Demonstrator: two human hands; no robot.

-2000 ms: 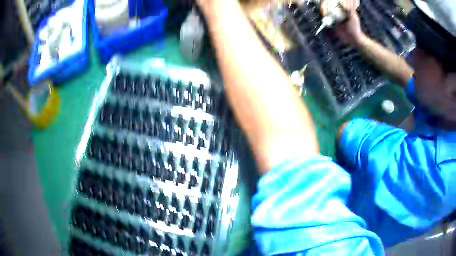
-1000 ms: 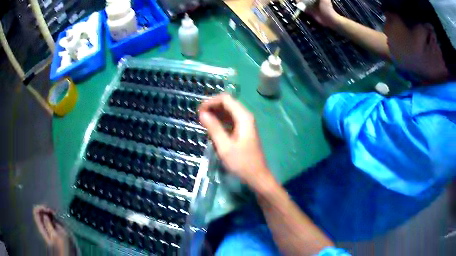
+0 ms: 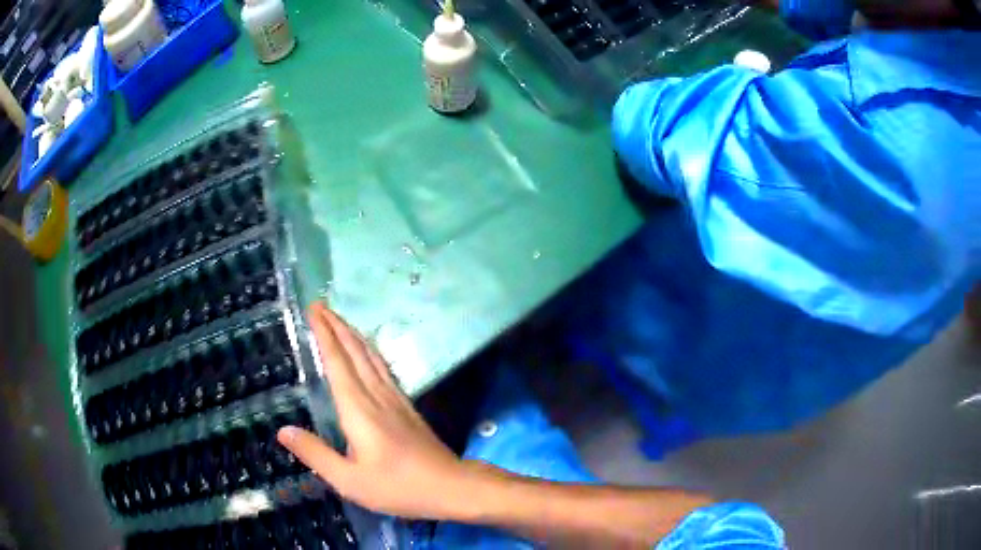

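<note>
A clear ribbed blister tray (image 3: 288,281) lies on the green bench at the left, with long rows of black round parts (image 3: 178,338) standing in its pockets. My right hand (image 3: 377,435), bare, lies flat at the tray's right edge, near its lower part. Its thumb reaches over the parts and its fingers extend along the rim; it does not close round anything that I can see. My left hand is not in view. The tray's lower end is cut off by the picture's edge.
A white glue bottle (image 3: 450,67) stands beyond the tray, another (image 3: 267,30) further left. Blue bins (image 3: 178,54) and a yellow tape roll (image 3: 45,219) are at the back left. A person's blue sleeve (image 3: 796,183) is at the right, near another parts tray (image 3: 602,32).
My right hand has come down from above the tray to its right edge. My left hand has left the view. The tray now appears further left and turned.
</note>
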